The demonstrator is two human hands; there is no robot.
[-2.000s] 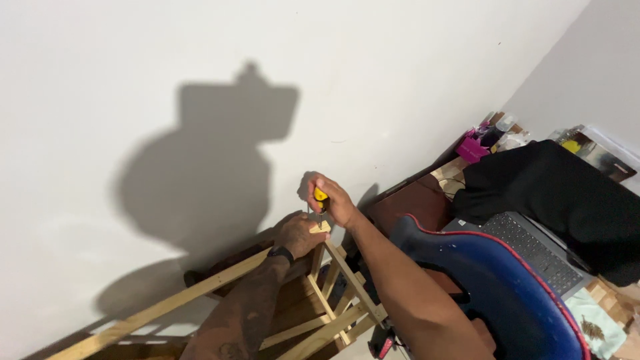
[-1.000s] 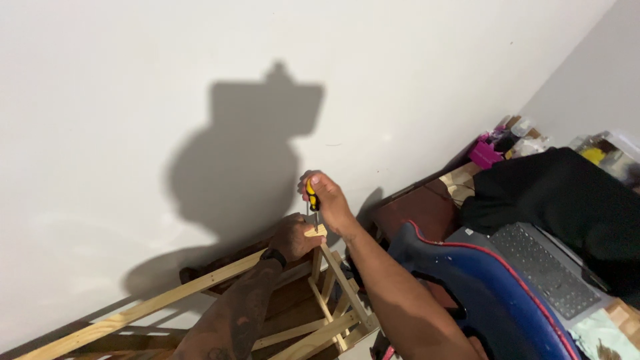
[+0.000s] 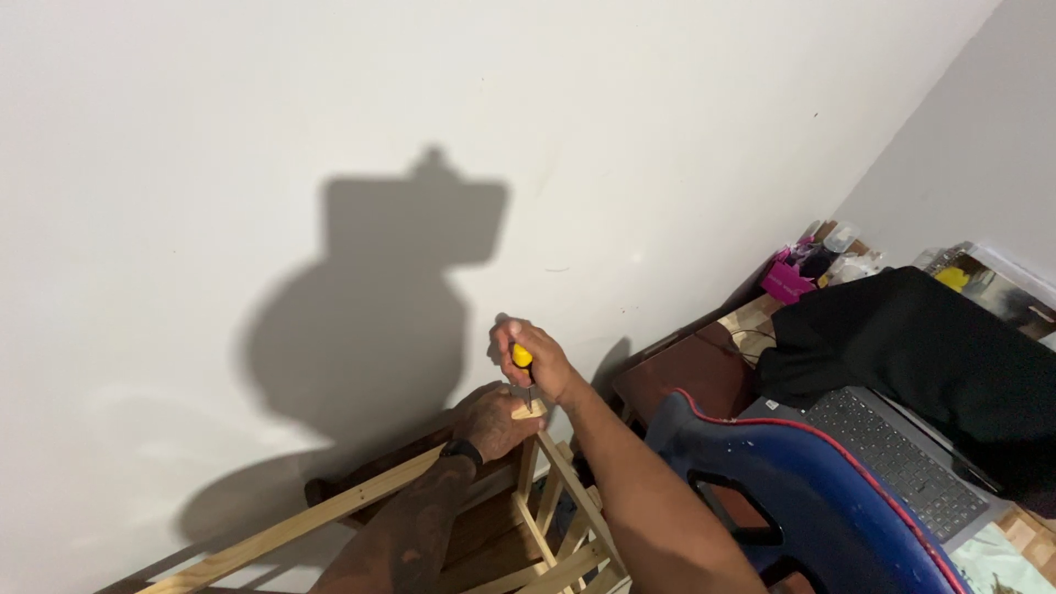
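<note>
My right hand (image 3: 532,359) grips a screwdriver (image 3: 522,356) with a yellow and black handle, held upright with its shaft pointing down. The tip meets the end of a light wooden piece (image 3: 530,410) at the top corner of a slatted wooden frame (image 3: 577,495). Around that corner my left hand (image 3: 492,422) is closed, with a dark band on its wrist. A long wooden rail (image 3: 313,524) runs down to the left, passing behind my left forearm. Whether a screw sits under the tip is too small to tell.
A white wall (image 3: 660,165) rises right behind the frame. At the right stand a blue chair back (image 3: 792,487) with red edging, a laptop (image 3: 895,454), a black cloth (image 3: 907,355) and a brown table (image 3: 693,367). A pink box (image 3: 785,282) lies farther back.
The view has shifted somewhat. My right hand stays on the screwdriver and my left hand stays at the frame's corner; the screwdriver's shaft shows more plainly than two seconds ago.
</note>
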